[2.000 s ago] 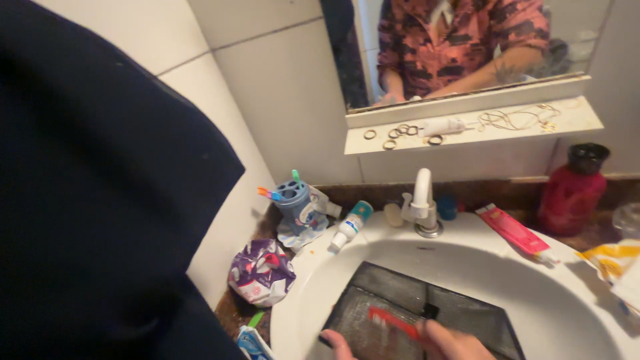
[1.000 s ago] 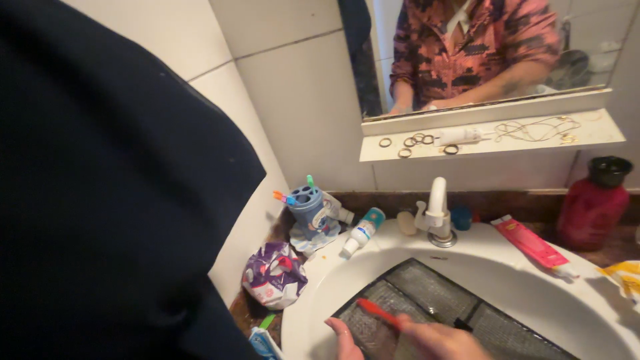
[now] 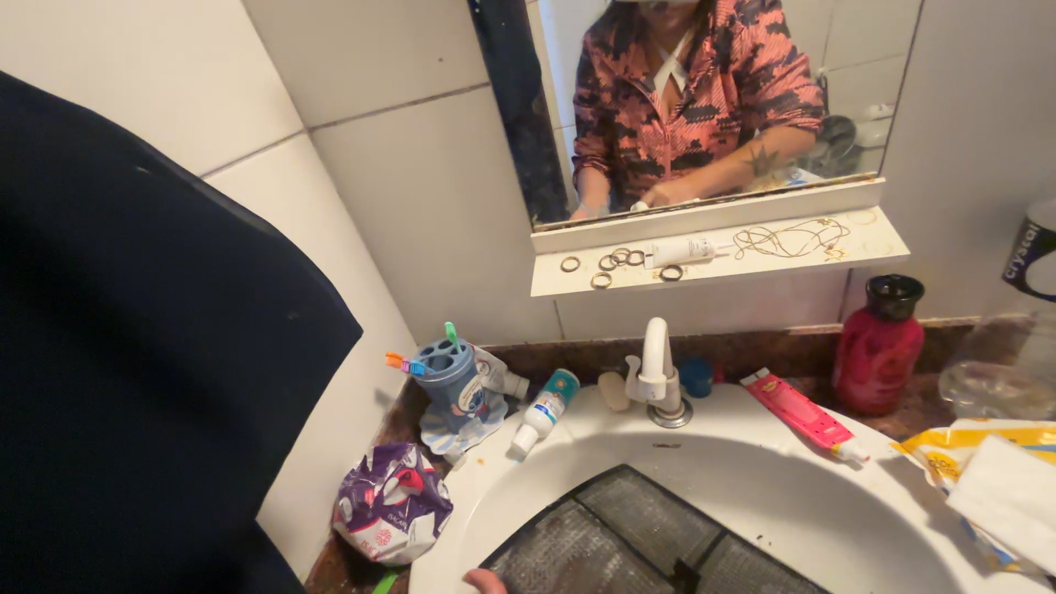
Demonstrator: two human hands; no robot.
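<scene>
A black-framed mesh filter [image 3: 610, 528] lies tilted in the white sink basin [image 3: 808, 487], its lower part cut off by the view's bottom edge. One fingertip of my left hand [image 3: 485, 581] shows at the filter's left edge; the rest of that hand is out of frame, so its grip cannot be told. My right hand is outside the direct view, and the red brush is not visible. In the mirror [image 3: 709, 107] a person in a pink and black patterned jacket bends over the sink, hands low and partly cut off.
Around the white faucet [image 3: 657, 371] lie a white-and-teal tube [image 3: 544, 412], a soap bar [image 3: 613, 391] and a pink tube [image 3: 804, 417]. A blue toothbrush holder [image 3: 452, 388], purple plastic package [image 3: 393, 503], red bottle [image 3: 879, 346] and wipes pack [image 3: 940, 454] flank the basin. Rings and chains lie on the shelf [image 3: 874, 239].
The right hand and the red brush, seen over the filter earlier, are out of view now. Only a fingertip of the left hand still shows. The view has shifted.
</scene>
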